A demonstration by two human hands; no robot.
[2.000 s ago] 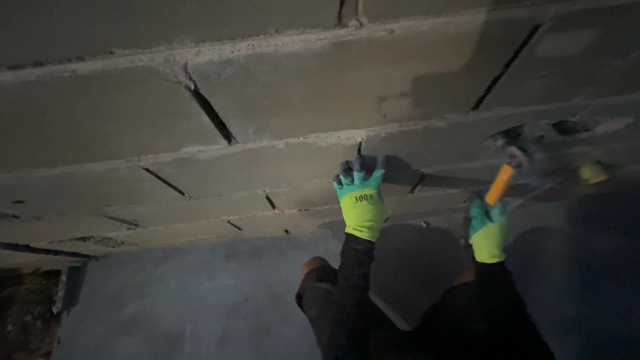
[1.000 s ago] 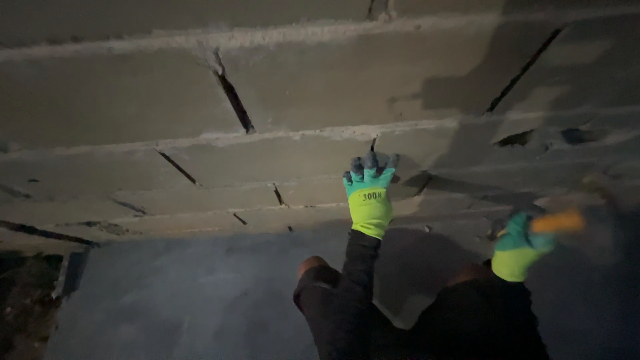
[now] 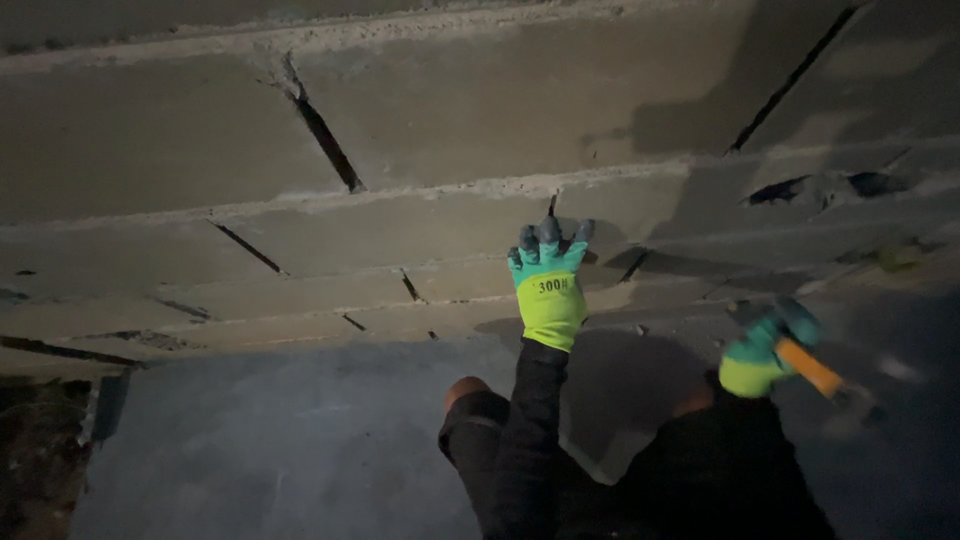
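Observation:
My left hand (image 3: 550, 281), in a yellow-green work glove with grey fingertips, rests with spread fingers against the block wall (image 3: 465, 97), just below a narrow dark vertical joint. It holds nothing that shows. Lower right, my right hand (image 3: 769, 345), gloved alike, is closed around the orange handle of a tool (image 3: 808, 367). The tool looks like a hammer, but its dark head at lower right is blurred, so its exact kind cannot be told.
Dark open gaps (image 3: 322, 135) run between several blocks. Two ragged holes (image 3: 780, 190) break the wall at right. A grey concrete floor (image 3: 262, 435) meets the wall's foot, with rubble or soil (image 3: 41, 457) beyond its left edge. A blurred yellowish thing (image 3: 896, 256) lies at right.
The orange-handled tool in my right hand has swung from pointing up beside the wall to pointing down and right. My left hand stays spread on the wall.

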